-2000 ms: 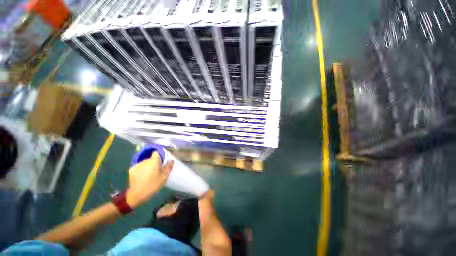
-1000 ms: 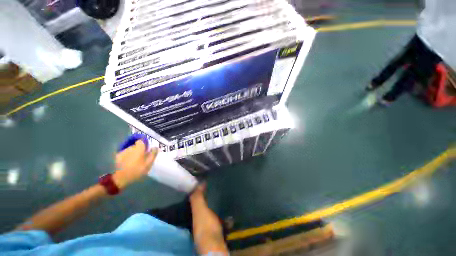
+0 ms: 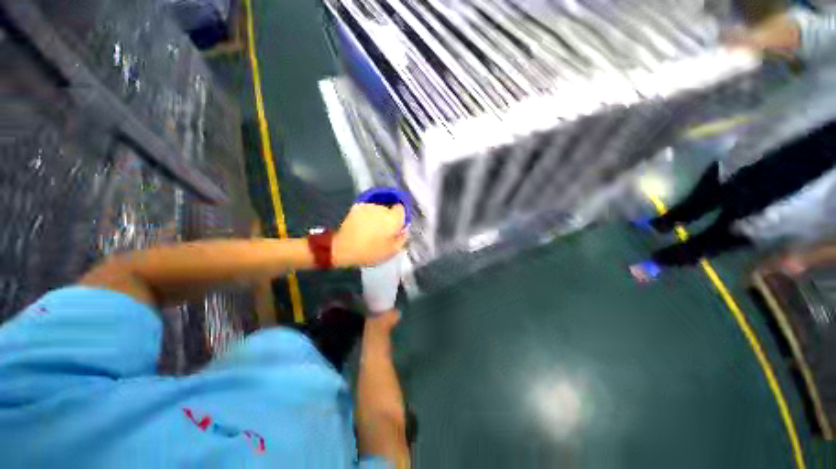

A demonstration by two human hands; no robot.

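I hold a white stretch film roll [image 3: 380, 281] nearly upright in front of me, close to the near corner of the stacked TV cartons [image 3: 568, 114]. My left hand [image 3: 368, 234] is closed around its upper end at the blue core ring [image 3: 385, 196]. My right hand [image 3: 382, 321] holds the lower end; its fingers are mostly hidden and blurred. The cartons stand on edge in rows, with white edges and dark faces, blurred by motion. I cannot tell if film runs from the roll to the cartons.
Wrapped dark pallet loads [image 3: 119, 156] stand at the left behind a yellow floor line [image 3: 268, 165]. A person in dark trousers [image 3: 765, 188] stands at the right, and a hand [image 3: 775, 37] is at the cartons' far corner. Another load [image 3: 811, 321] is at the right edge.
My view has swung round the stack to another corner. The roll is now more upright and further right in view, still in both hands. A person now stands close to the stack at the right.
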